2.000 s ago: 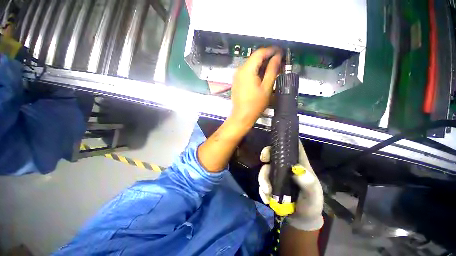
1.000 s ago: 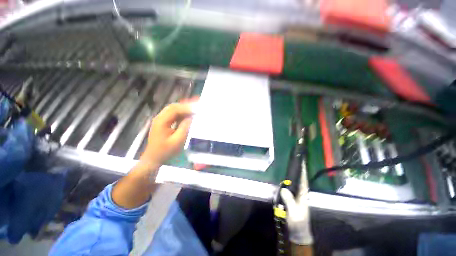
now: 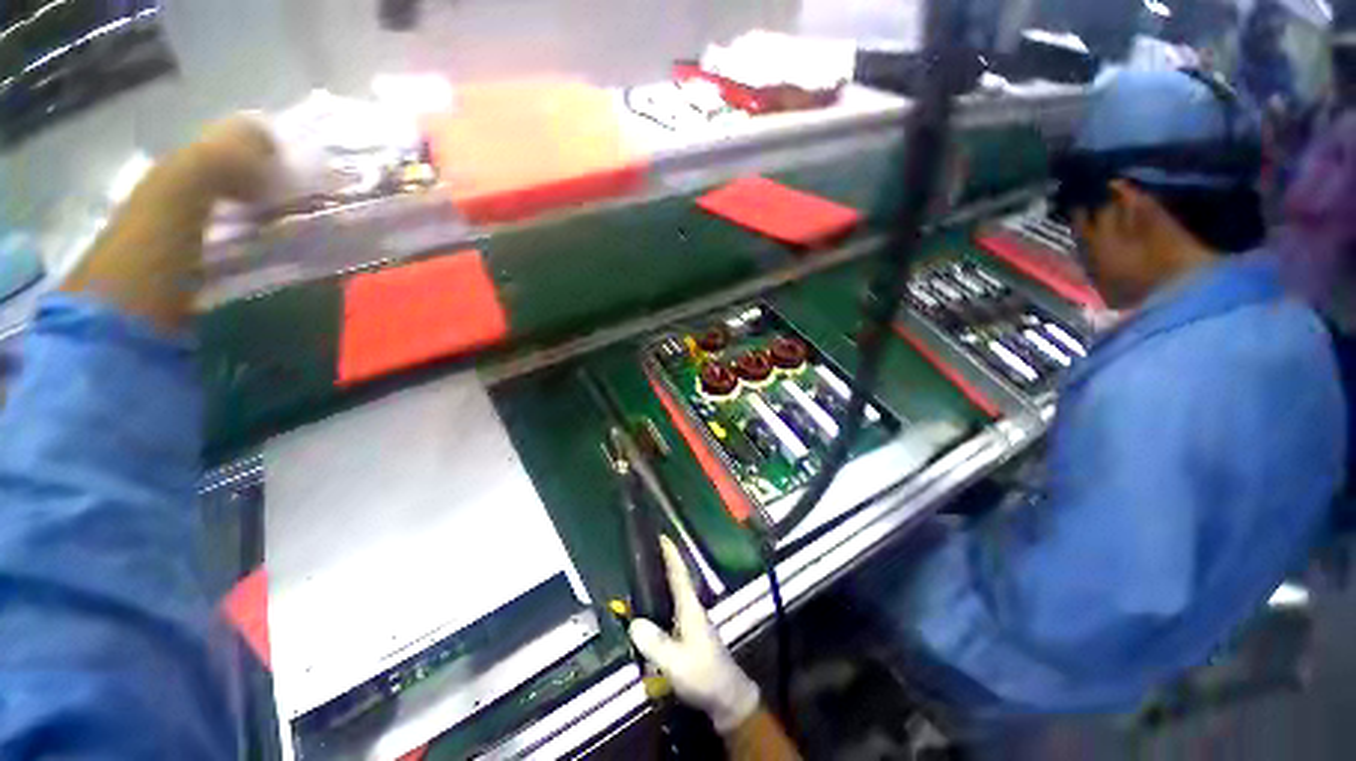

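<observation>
The silver-white unit housing (image 3: 409,520) lies on the green board at the lower left, its open end towards me. My right hand (image 3: 696,654), in a white glove, holds the black electric screwdriver (image 3: 647,558) to the right of the housing, with the tool's tip pointing away over the green board. My bare left hand (image 3: 223,171) is raised at the upper left, at the cluttered shelf. It is blurred, and whether its fingers hold anything cannot be told.
A neighbouring open unit (image 3: 773,394) with dark red coils lies to the right. Orange-red foam pads (image 3: 424,312) lie behind the housing. A black cable (image 3: 892,283) crosses the view. A person in a blue smock (image 3: 1190,446) works at the right beside another open unit (image 3: 999,320).
The view has swung right and up. My left hand has left the housing's side and moved up to the shelf. My right hand still holds the screwdriver beside the housing.
</observation>
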